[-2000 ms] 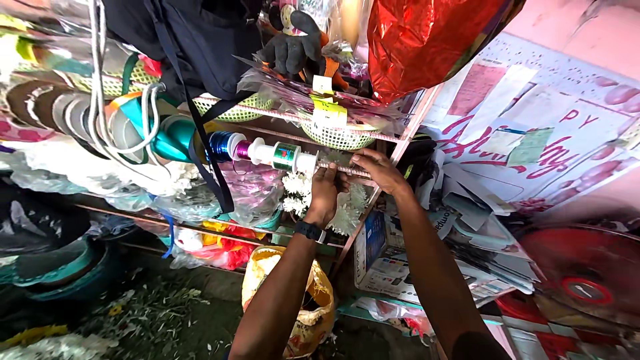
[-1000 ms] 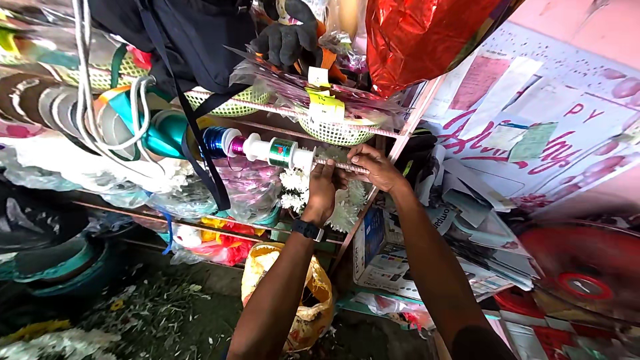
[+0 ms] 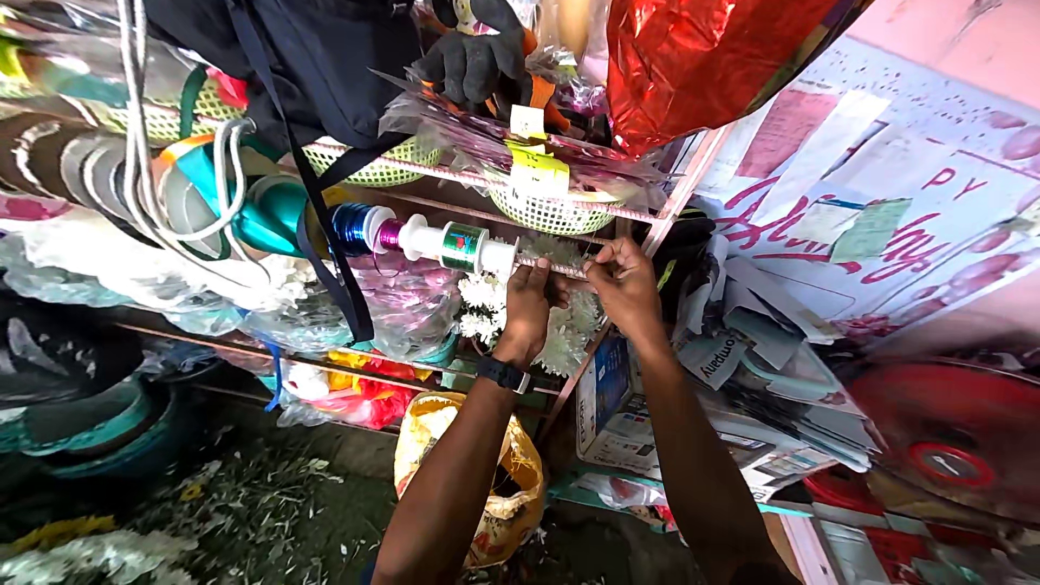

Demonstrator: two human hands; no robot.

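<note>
A ridged metal rod [image 3: 556, 268] runs along the front of a rack, carrying white spools [image 3: 497, 255], one with a green label, and spools of blue wire or ribbon [image 3: 351, 229] and purple wire or ribbon [image 3: 390, 234]. My left hand [image 3: 532, 301] grips the rod just right of the white spools, thumb on top. Close to the rod's right end, my right hand [image 3: 624, 280] has thumb and forefinger pinched together; whatever they pinch is too small to tell. White flowers [image 3: 573, 329] show behind and below my hands.
Green plastic baskets [image 3: 552, 213] with wrapped bundles sit on the shelf above. A black bag [image 3: 325, 65] and white cords [image 3: 138, 162] hang at left. Below my arms stands a yellow sack [image 3: 520, 487]. Stacked papers [image 3: 764, 357] and a red fan [image 3: 946, 455] are at right.
</note>
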